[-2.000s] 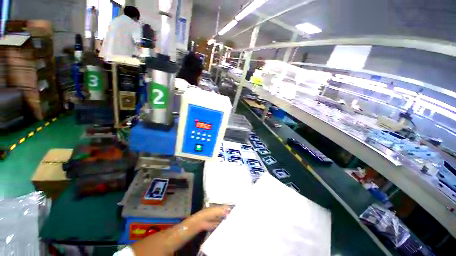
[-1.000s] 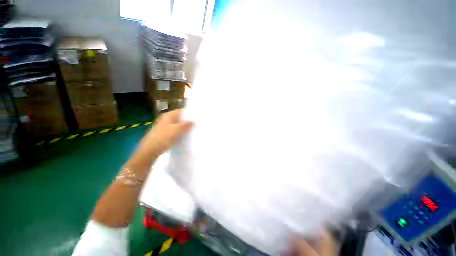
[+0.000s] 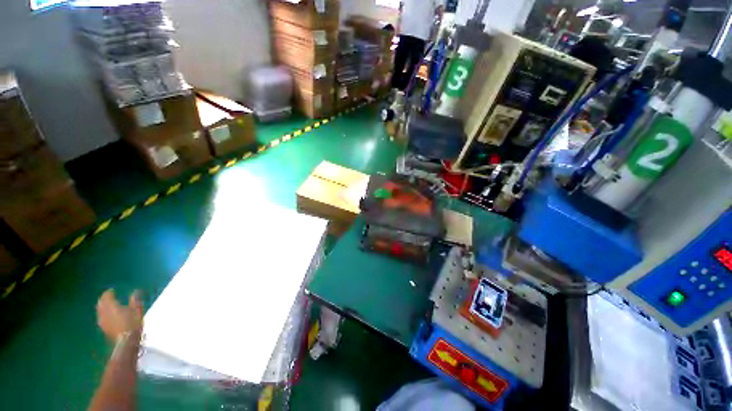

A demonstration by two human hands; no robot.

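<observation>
A stack of large white sheets [image 3: 233,289] lies left of the press bench, with the top sheets slightly askew. My left hand [image 3: 119,313] is just left of the stack, fingers apart and empty. My right hand is not in view. One dark and white panel [image 3: 488,302] sits in the orange-red fixture [image 3: 480,321] on the grey press bed [image 3: 522,341]. The blue press head [image 3: 582,241] is above and behind it.
A dark bin [image 3: 401,217] with reddish-orange contents and a cardboard box [image 3: 333,191] stand beyond the stack. The temperature controller [image 3: 690,273] is at right, above white sheets with panels [image 3: 634,353]. Boxes stand behind yellow-black floor tape [image 3: 172,189].
The view has turned from the press towards the left. The large white sheet my hands held up now lies out of them; white sheets rest on the left stack. My right hand has left the picture.
</observation>
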